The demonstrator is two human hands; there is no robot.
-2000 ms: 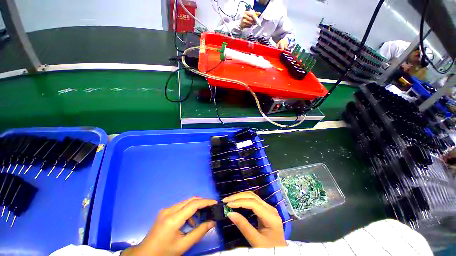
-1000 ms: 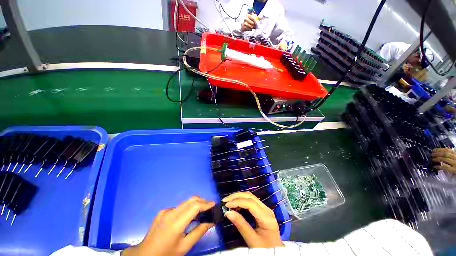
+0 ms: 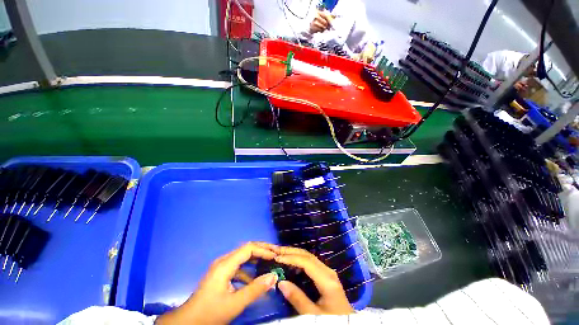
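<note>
My left hand (image 3: 225,285) and my right hand (image 3: 314,282) meet over the front of the middle blue tray (image 3: 197,222). Between the fingertips is a black plastic housing (image 3: 263,266), mostly hidden by my fingers. A small green circuit board (image 3: 278,273) shows at its open end, between my two thumbs. A row of black housings (image 3: 308,209) with thin metal pins pointing right lies along the tray's right side.
A clear box of circuit boards (image 3: 390,244) stands right of the tray. Another blue tray (image 3: 63,254) holds housings at left. A red tray (image 3: 336,95) with a white syringe (image 3: 317,73) lies across the bench. Stacked black trays (image 3: 501,184) stand at right. A white-coated person (image 3: 346,25) sits opposite.
My hands have closed in over the housing, fingertips now touching above it and thumbs at the board. The view has shifted slightly. Another person's hand at the right stack has gone from view.
</note>
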